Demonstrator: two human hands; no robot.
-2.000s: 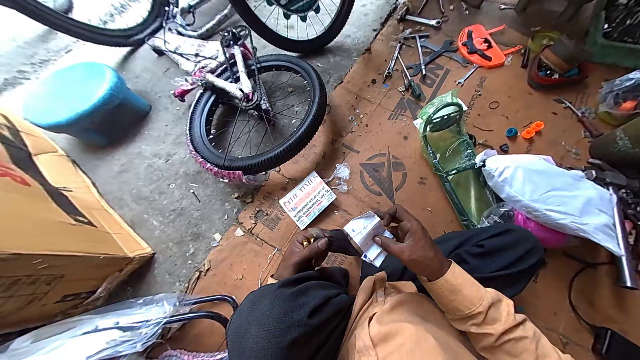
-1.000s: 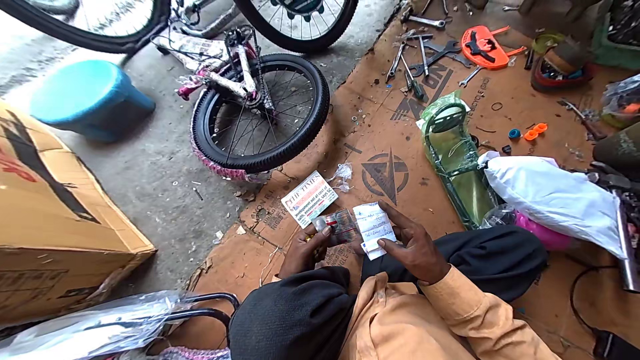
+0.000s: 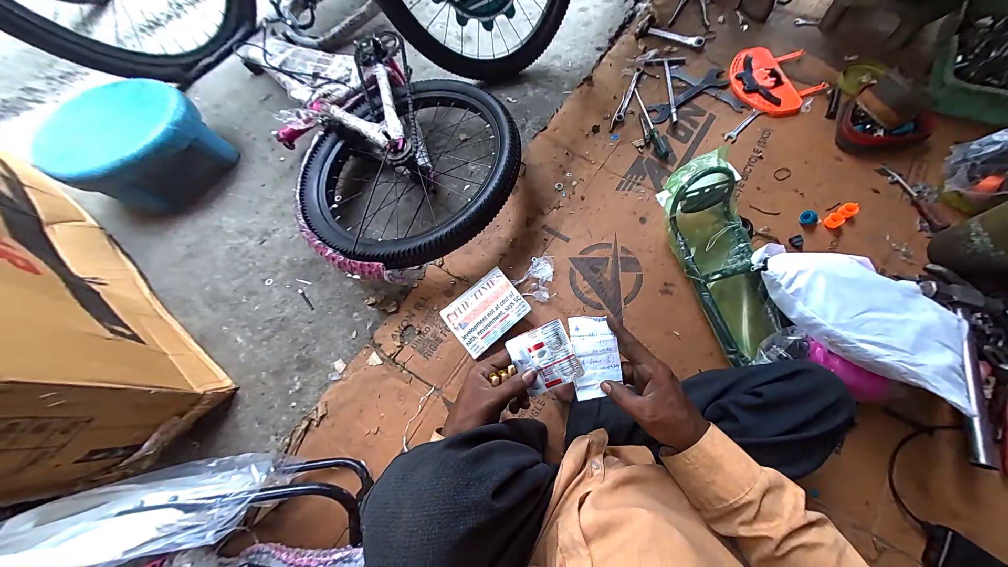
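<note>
My left hand (image 3: 490, 394) holds a foil blister pack (image 3: 545, 357) with red print between thumb and fingers. Small gold-coloured pieces (image 3: 502, 375) show at its fingers; what they are, I cannot tell. In my right hand (image 3: 657, 391) is a white paper slip (image 3: 594, 358) with handwriting, its left edge meeting or overlapping the pack. Both are held above my lap. Just beyond my left hand, a folded piece of printed newspaper (image 3: 486, 312) lies on the flattened cardboard (image 3: 543, 213). Crumpled clear plastic (image 3: 539, 276) lies beside it.
A partly wrapped children's bicycle (image 3: 409, 169) lies ahead, with a blue plastic stool (image 3: 130, 142) and cardboard box (image 3: 87, 331) to the left. Wrenches (image 3: 677, 98), an orange plastic part (image 3: 762, 81), a green bicycle carrier (image 3: 713, 256) and a white bag (image 3: 866, 315) occupy the right.
Two seconds ago the paper was folded smaller in my hands; it is now opened out. The blister pack has come into plain view beside it, tilted up by my left hand.
</note>
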